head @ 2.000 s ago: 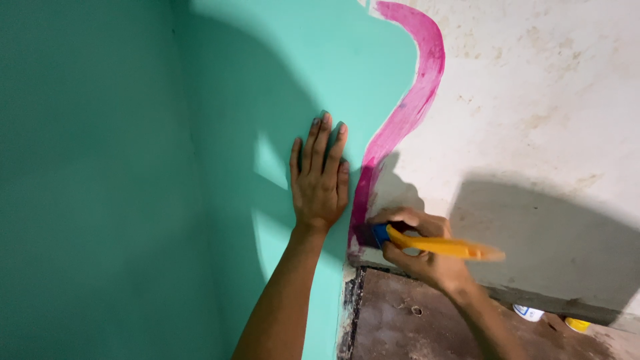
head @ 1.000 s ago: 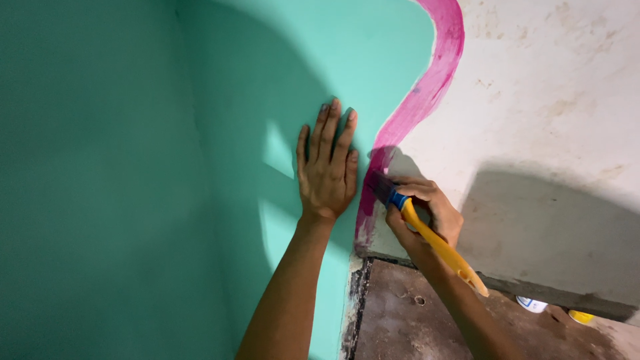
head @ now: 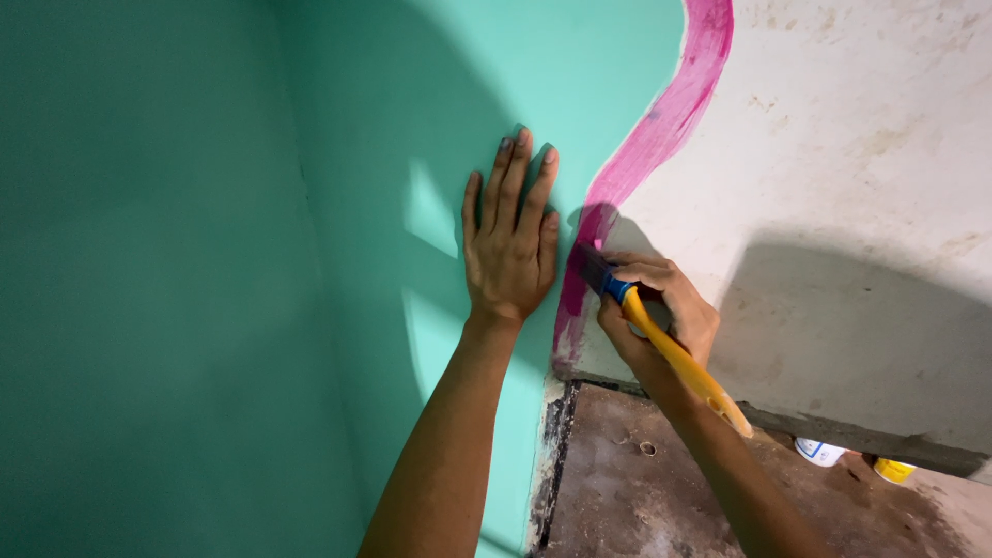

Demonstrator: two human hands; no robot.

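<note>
My left hand (head: 511, 240) lies flat on the teal painted wall (head: 356, 155), its fingers spread and pointing up, holding nothing. To its right, my right hand (head: 666, 306) grips a paintbrush (head: 674, 353) with a yellow handle and a blue ferrule, close to the ferrule. The dark bristles touch the wavy magenta painted stripe (head: 659, 132), which runs along the border between the teal paint and the white wall (head: 821, 155). Pink colour is streaky in the stripe's upper part and darker around the bristles. Toward the stripe's lower end the paint looks thin and patchy.
Below the white wall's lower edge (head: 876, 442) is a stained brown floor (head: 620, 480). A white container (head: 819, 451) and a yellow container (head: 893, 470) stand there at the lower right. A wall corner runs down the left side. Shadows fall across both painted surfaces.
From two seconds ago, the brush has moved up the stripe from near its lower end, and its handle now slants down to the right. My left hand stays flat on the teal wall.
</note>
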